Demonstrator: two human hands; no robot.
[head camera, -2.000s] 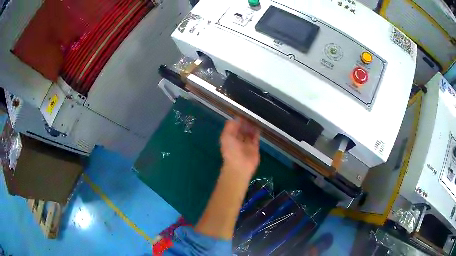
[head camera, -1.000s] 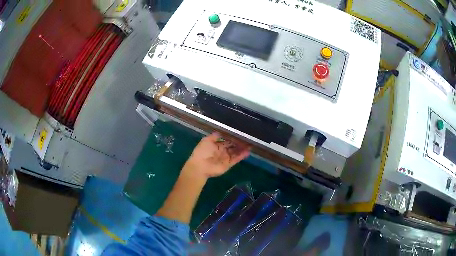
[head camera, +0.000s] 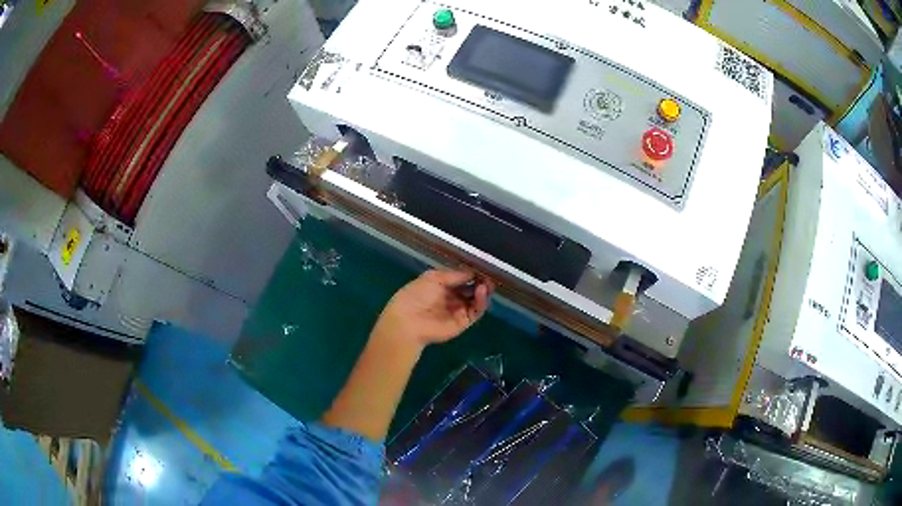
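Note:
My left hand (head camera: 435, 304), bare with a blue sleeve, is at the front edge of the sealing bar (head camera: 415, 235). Its fingers are curled near the bar's middle; whether they pinch anything cannot be told. The brown-and-silver bar runs across the white heat sealer (head camera: 534, 128). A flat black box (head camera: 485, 222) lies behind the bar, partly under the housing, with clear film (head camera: 361, 170) at the bar's left end. Dark boxes in clear film bags (head camera: 504, 430) are at the green table's lower edge. My right hand is not in view.
Clear film scraps (head camera: 318, 259) lie on the green table (head camera: 287, 306). A neighbouring sealer (head camera: 841, 257) stands at right. A grey machine with red ribbed material (head camera: 148, 128) stands at left. A brown carton (head camera: 64, 371) is at lower left, beside blue floor (head camera: 188, 395).
My left hand's palm was turned up with the fingers spread more; now the fingers are curled in. The hand stays at the bar. The camera view has shifted. The black box remains behind the bar.

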